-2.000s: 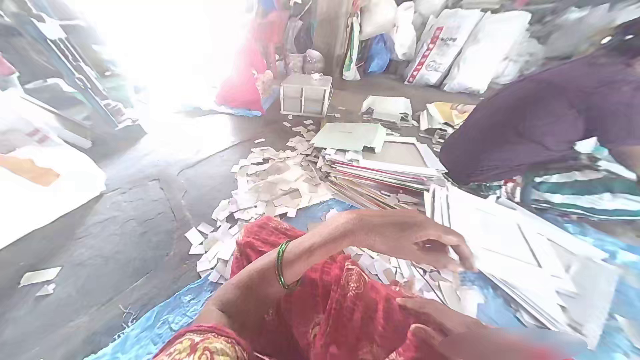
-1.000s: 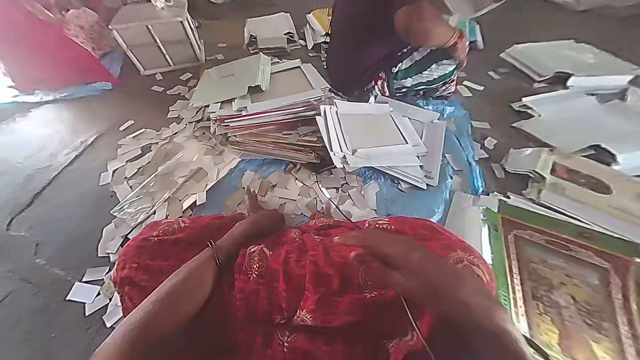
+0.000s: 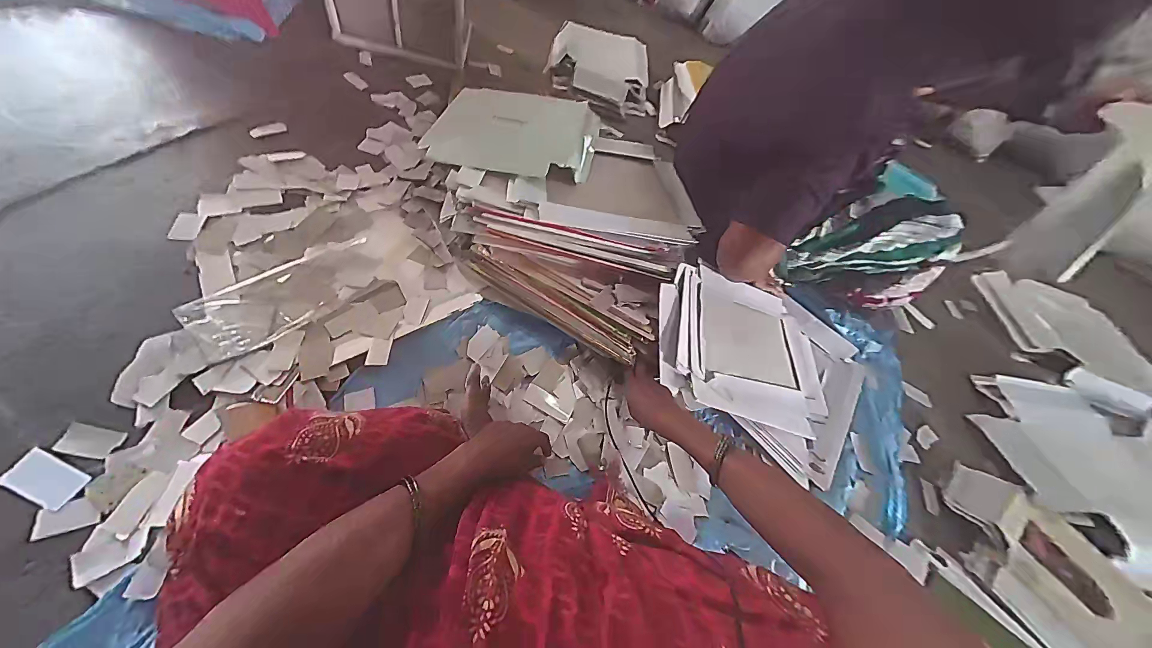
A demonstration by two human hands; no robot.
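Note:
Both of my arms reach down over red patterned cloth on my lap. My left hand (image 3: 508,447) rests at the cloth's edge, beside a heap of small cut paper pieces (image 3: 553,396); its fingers are partly hidden. My right hand (image 3: 650,396) reaches between the lower corner of a stack of boards and papers (image 3: 558,297) and a pile of folded white sheets (image 3: 747,342). Its fingertips are hidden at the stack, so a grip cannot be told. A thin dark cord (image 3: 614,450) runs over the paper pieces between my hands.
Many paper scraps (image 3: 270,261) with clear plastic film lie at the left. A blue plastic sheet (image 3: 882,360) is under the piles. A person in dark clothing (image 3: 792,117) bends close behind the white pile. More folded papers (image 3: 1062,450) lie at the right, and a pale frame stands at the top.
My right hand has moved from over my lap forward to the stack's lower corner. The co-worker now leans down with a hand by the white pile. The view has shifted.

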